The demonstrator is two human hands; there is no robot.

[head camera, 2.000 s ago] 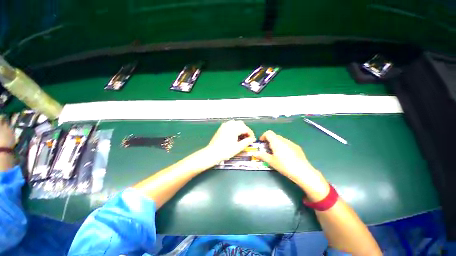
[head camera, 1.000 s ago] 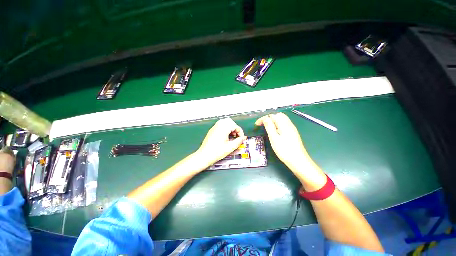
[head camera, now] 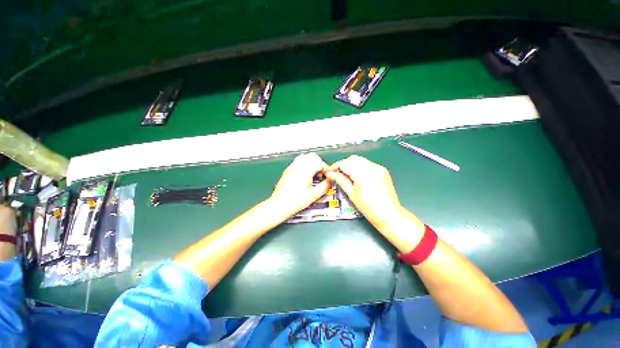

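An open phone body [head camera: 333,210], silver-white and black with orange patches, lies on the dark green bench mat, partly covered by both hands. My left hand [head camera: 299,183] is over its left part, fingertips pinched together. My right hand [head camera: 364,188] is over its upper right part, thumb and fingertips meeting those of my left hand. What the fingertips hold is too small to tell. A bundle of thin dark cables [head camera: 183,196] lies left of my hands. A slim silver-white tool [head camera: 429,156] lies to the right. A red strap [head camera: 419,246] is round my right wrist.
Open phones lie spaced on the green belt [head camera: 299,88] beyond the white edge strip [head camera: 224,150]. Two open phones lie on clear plastic bags [head camera: 125,228] at left. A wrapped post [head camera: 30,151], another person's arm [head camera: 8,234] and a large black foam block [head camera: 578,136] flank the bench.
My right hand, spread apart from my left a second ago, has moved left so that the fingertips of both hands meet over the phone. The view has shifted slightly.
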